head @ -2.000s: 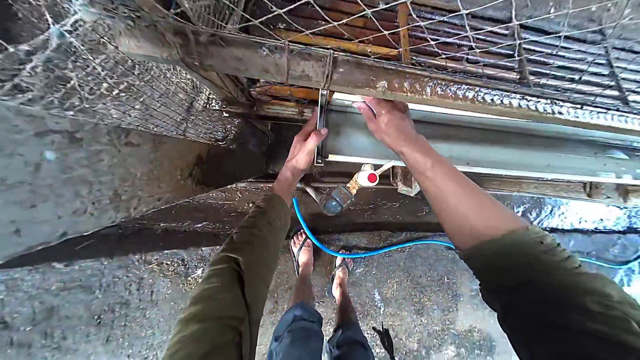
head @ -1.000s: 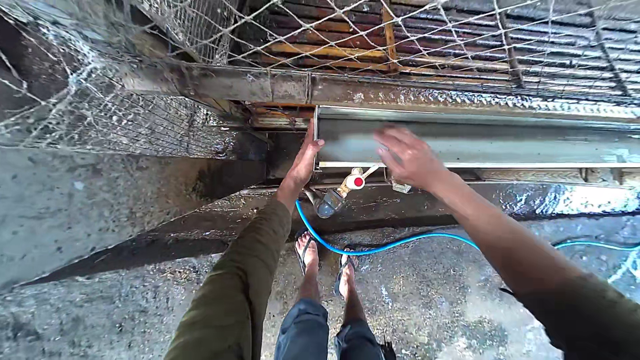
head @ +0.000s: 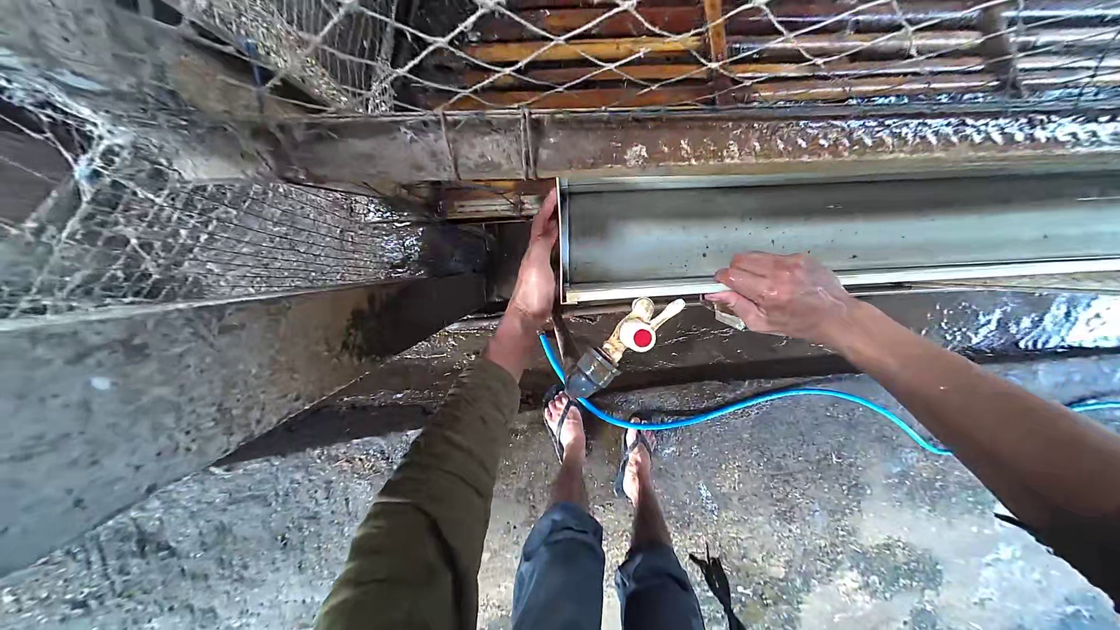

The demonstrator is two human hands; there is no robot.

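Observation:
A long metal trough [head: 752,229] runs below a wooden rail, with dark specks on its inner bottom. My left hand [head: 535,271] lies flat along the outside of its left end, fingers pointing up. My right hand [head: 779,293] is at the trough's near rim, its fingers curled over or against the edge; whether it grips the rim cannot be told. Between the hands, below the rim, is a valve [head: 639,335] with a red-centred white cap, fixed to a grey pipe fitting [head: 592,373]. A blue hose [head: 752,402] curves from beside the fitting across the floor to the right.
Netting [head: 560,39] hangs in front of wet bamboo slats [head: 604,74] above the wooden rail [head: 612,144]. A concrete ledge [head: 192,376] juts in from the left. My sandalled feet stand on the wet concrete floor [head: 787,525], near a black strip [head: 717,586].
The slim metal piece across the trough's left end two seconds ago now sits at that end as its edge. My right hand has come down from inside the trough to its near rim.

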